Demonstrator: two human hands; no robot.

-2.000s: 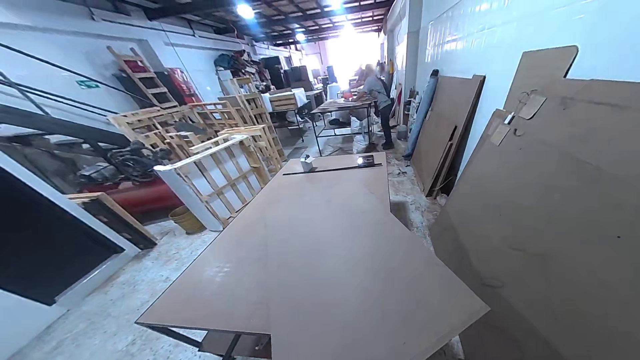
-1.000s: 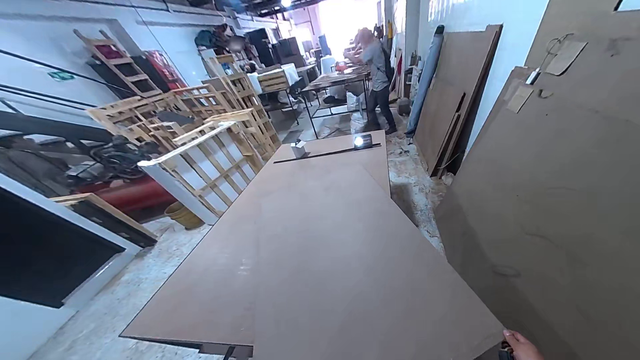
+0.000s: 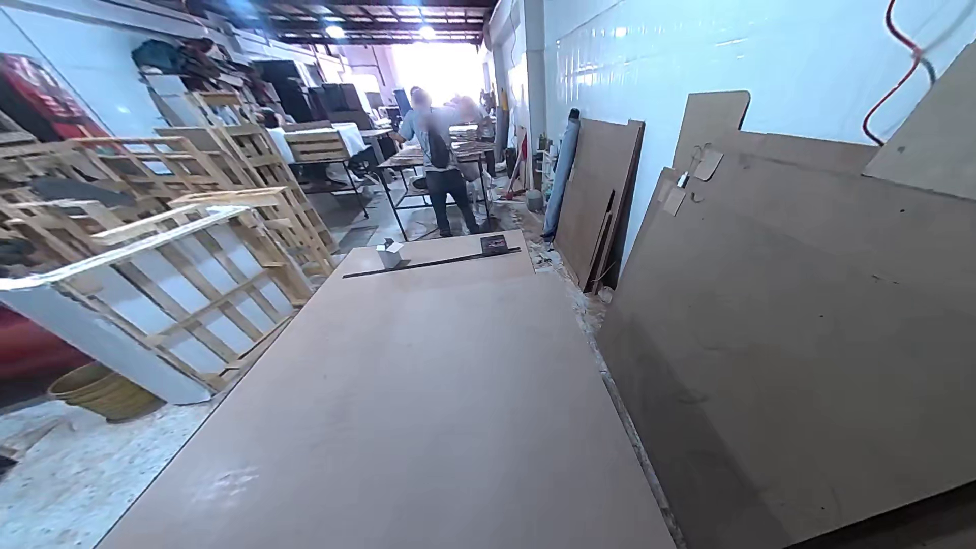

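Observation:
Neither my left hand nor my right hand shows in the head view now, so what they hold is hidden. A large flat brown board lies over the worktable in front of me. Across its far end rests a long dark straight bar. A small white box with a raised flap stands against the bar's left part. Near the bar's right end lies a small dark box.
Large brown sheets lean on the right wall, with a narrower stack and a blue roll beyond. Wooden frames and a yellowish bucket stand left. A person stands at a farther table; another is beyond.
The loose sheet that lay askew on the table, its corner jutting right, now lies nearly in line with it. My right hand, at the lower right edge a second ago, has left the view.

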